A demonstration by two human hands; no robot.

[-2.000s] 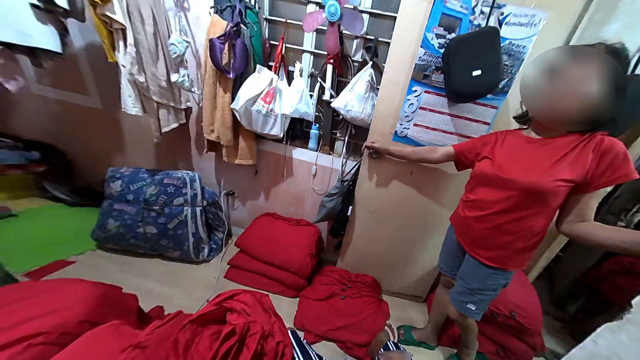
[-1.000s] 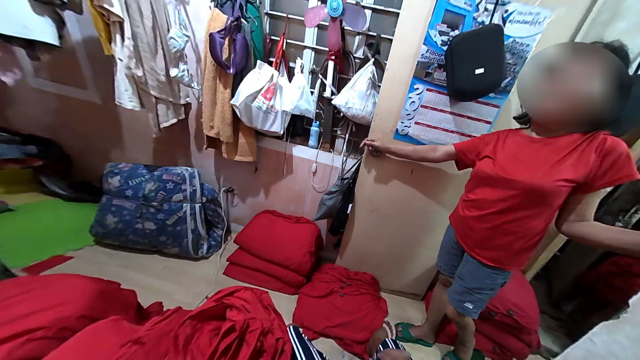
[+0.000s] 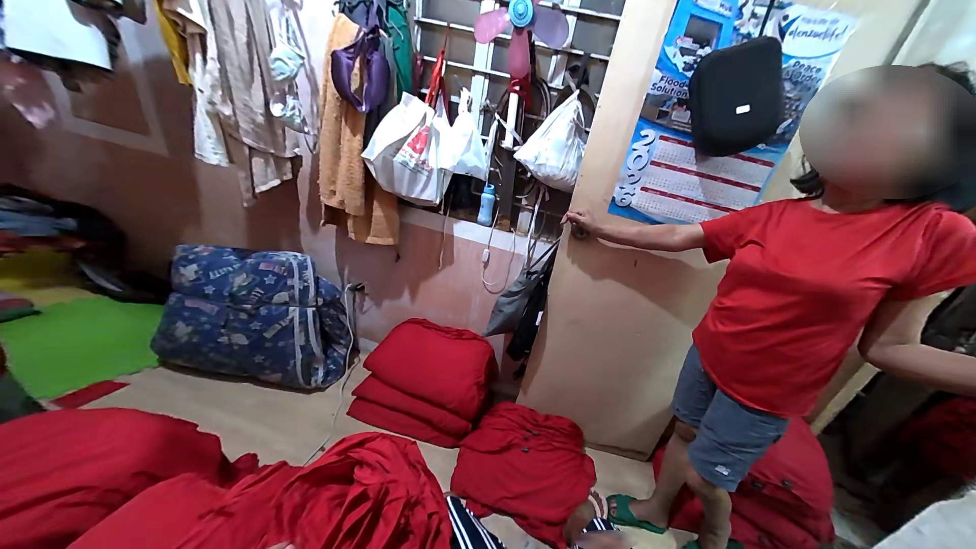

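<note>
A loose heap of red cloth lies across the bottom of the head view, beside a smoother mound of red cloth at the left. At the bottom edge, against the heap, shows a sliver of skin, perhaps a fingertip of my left hand; what it holds is hidden. My right hand cannot be made out. Folded red cloths form a stack on the floor near the wall. Right of it lies a red bundle with dark buttons. Striped fabric shows beside the heap.
A person in a red shirt stands at right, one hand on a wooden panel. More red cloth lies behind their legs. A blue patterned bundle rests by the wall; a white cord crosses the floor. Bags hang from the window grille.
</note>
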